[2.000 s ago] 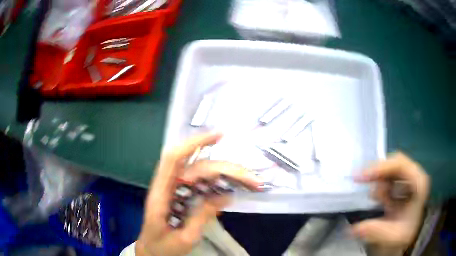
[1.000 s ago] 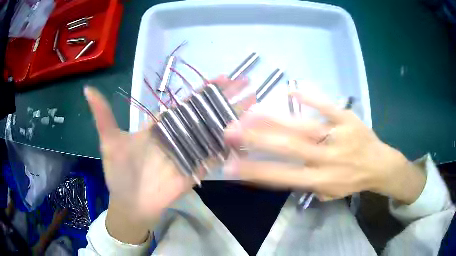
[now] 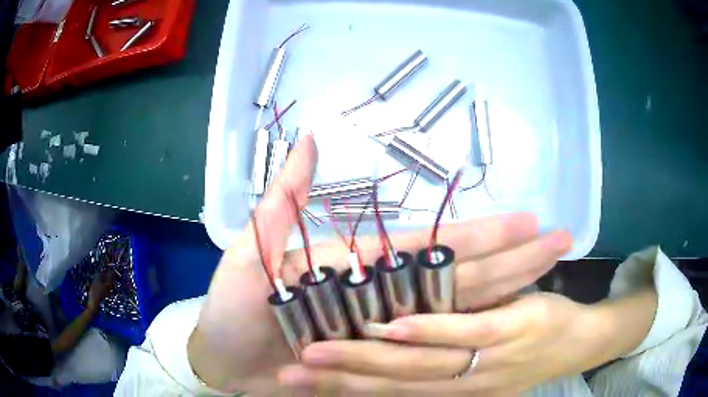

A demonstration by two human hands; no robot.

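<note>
Several silver cylindrical motors (image 3: 362,298) lie side by side in my left hand (image 3: 260,271), wire ends up, with red and dark lead wires rising from them. The fingers of my left hand stretch behind them to the right. My right hand (image 3: 481,333), with a ring on one finger, lies across their lower ends and presses them against my left hand. Behind my hands is the white sorting tray (image 3: 584,139), with several loose motors (image 3: 401,74) lying at different angles. Some lie close together beside my left thumb.
A red parts bin (image 3: 159,43) with loose silver tubes is at the upper left. White scraps (image 3: 74,147) lie on the green bench (image 3: 132,174). Below the bench edge, another person's hand (image 3: 99,288) reaches into a blue tub (image 3: 138,267) of motors. A clear plastic bag (image 3: 50,225) hangs at left.
The motors in my left hand have tilted so their wire ends face up towards me. My right hand has moved down across their lower ends, uncovering more motors in the tray.
</note>
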